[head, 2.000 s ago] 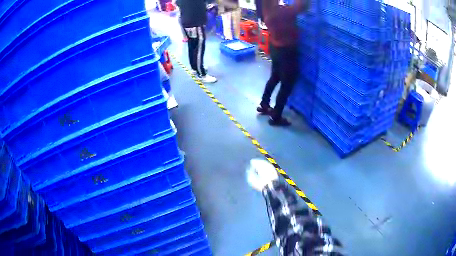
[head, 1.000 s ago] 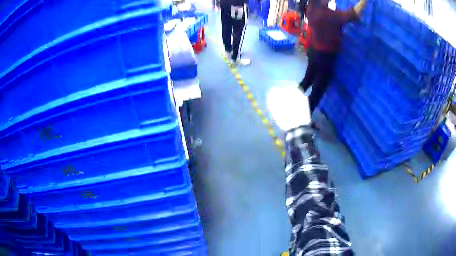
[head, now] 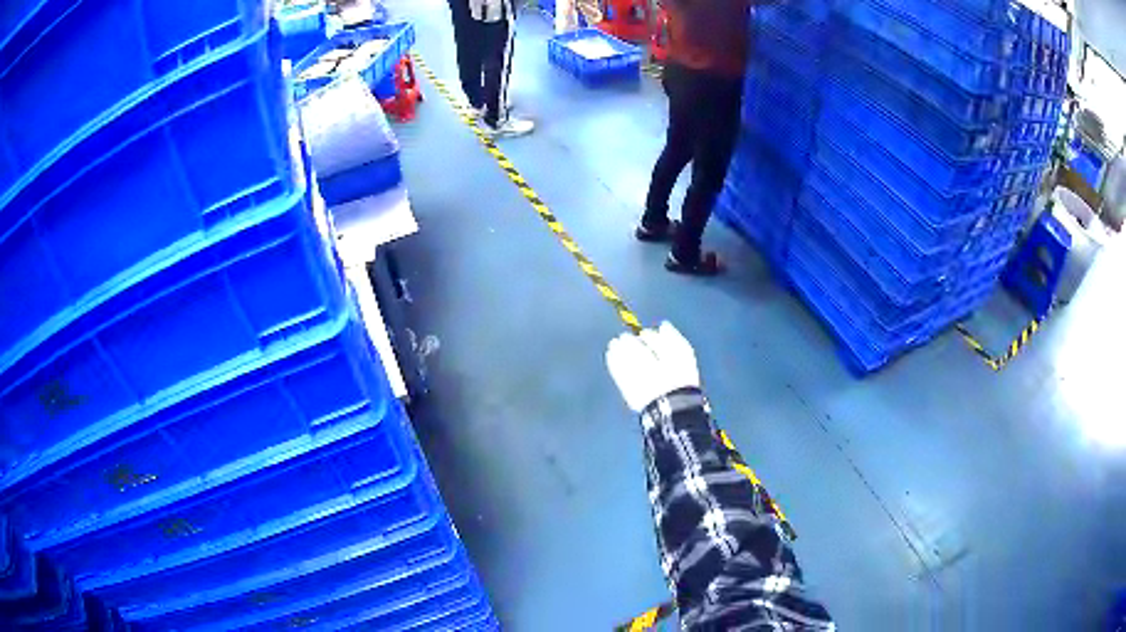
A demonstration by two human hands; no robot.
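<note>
A tall stack of blue turnover crates (head: 210, 296) fills the left side, close to me, with small dark marks on several crate walls. My right hand (head: 654, 365), in a white glove below a black-and-white plaid sleeve, is stretched forward over the floor at the centre, apart from the stack. Its back faces me and the glove is washed out. Its fingers look bent, but the palm side is hidden, and I see no object in it. My left hand is not in view.
A person in a dark red top (head: 706, 124) stands against another tall crate stack (head: 889, 185) at right. Another person's legs (head: 484, 62) show farther back. A bench edge with a blue crate (head: 358, 179) lies beyond the near stack. Yellow-black tape (head: 540, 212) crosses the floor.
The view has swung from frame to frame. More bench and crates show beyond the near stack than two seconds ago. My right hand swung up, then came lower again, and looks sharper.
</note>
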